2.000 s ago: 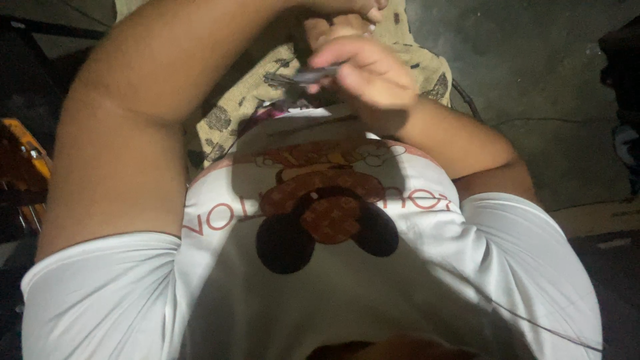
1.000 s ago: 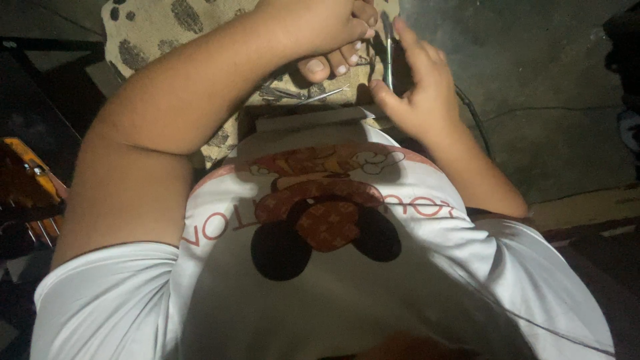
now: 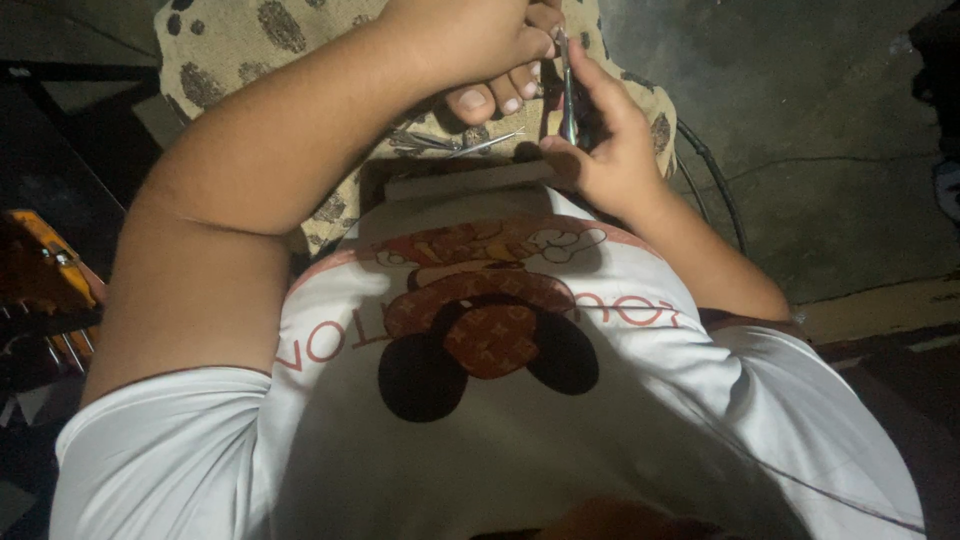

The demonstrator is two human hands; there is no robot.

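My left hand (image 3: 480, 37) is at the top centre, its fingers closed around part of a bare foot; exactly which toes it grips cannot be told. The big toe (image 3: 472, 103) and smaller toes with pale nails show below it. In my right hand (image 3: 615, 127), a slim shiny metal nail tool (image 3: 568, 97) is held between thumb and fingers, its tip up beside the left fingertips. Just below the toes, a slender metal tool (image 3: 491, 142) and a metal nipper-like tool (image 3: 421, 141) lie on the spotted beige cloth (image 3: 225, 45).
A black cable (image 3: 709, 154) curves past the cloth's right edge over the concrete floor (image 3: 787, 97). An orange case (image 3: 56, 262) with thin metal items stands at the far left. Dark bars of a frame (image 3: 67, 73) are at the upper left.
Two seconds ago my right hand was across the foot with a metal tool. It has moved to the right side, where the tool it holds points up. The metal tools on the cloth now show plainly.
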